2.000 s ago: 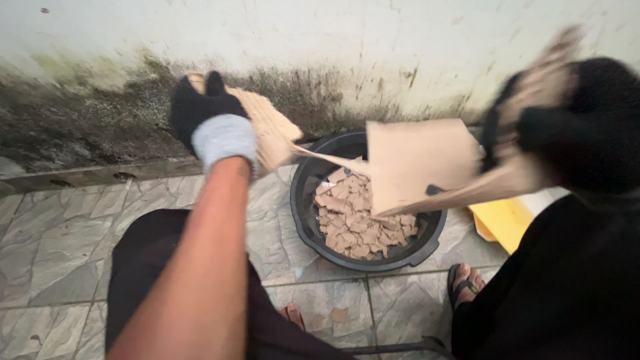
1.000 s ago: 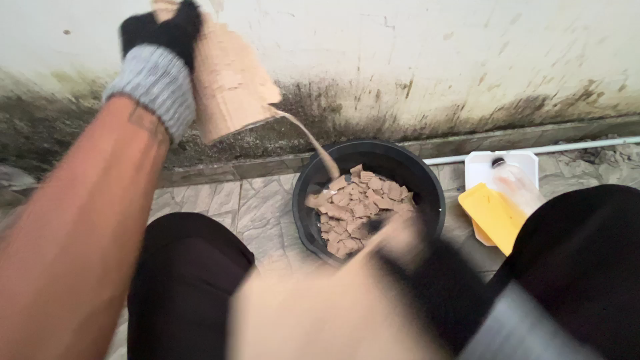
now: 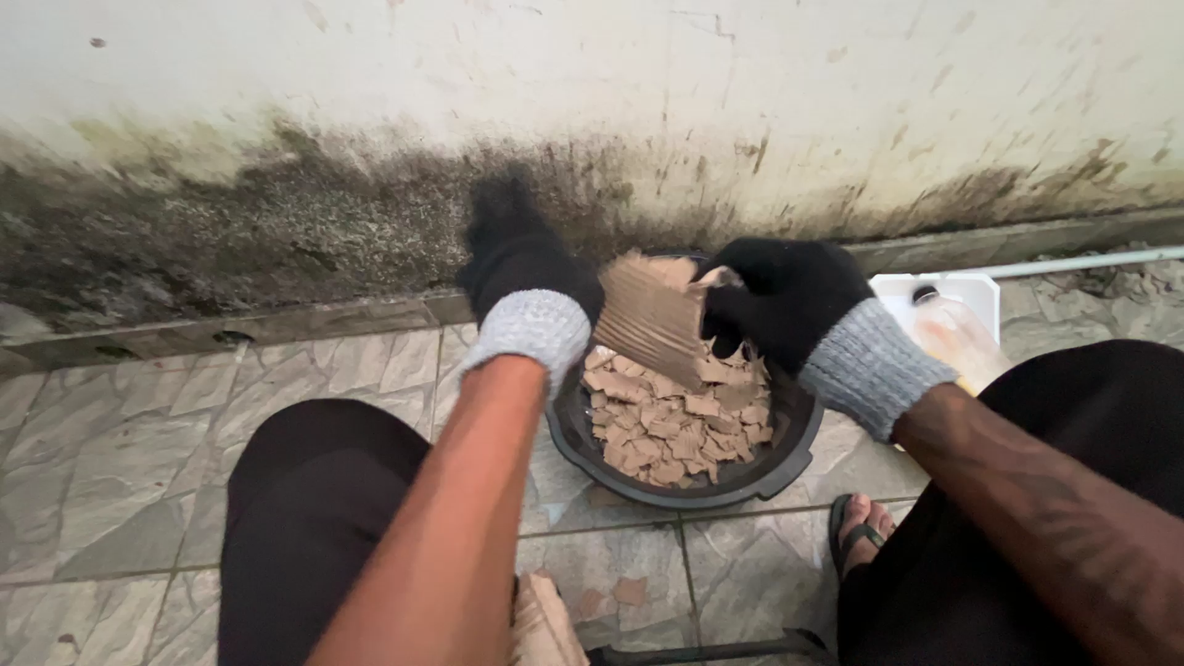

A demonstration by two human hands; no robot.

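Both hands wear black gloves with grey knit cuffs. Between them, over a round black plastic basin (image 3: 684,497), is a piece of corrugated cardboard (image 3: 652,314). My left hand (image 3: 527,250) is at its left edge, slightly blurred, its grip partly hidden behind the glove. My right hand (image 3: 786,301) pinches the cardboard's right edge between thumb and fingers. Torn cardboard scraps (image 3: 680,425) lie in a heap inside the basin. Another cardboard piece (image 3: 544,624) rests low in view, between my legs.
A white tray (image 3: 980,294) with a clear plastic item stands right of the basin. Behind runs a mould-stained wall (image 3: 370,213) with a pale pipe (image 3: 1091,262) along its foot. Small scraps (image 3: 630,591) lie on the tiled floor near my sandalled foot (image 3: 860,532).
My left hand has come down from the upper left, and my right hand has moved up from the lower right. They are now close together over the basin at one cardboard piece.
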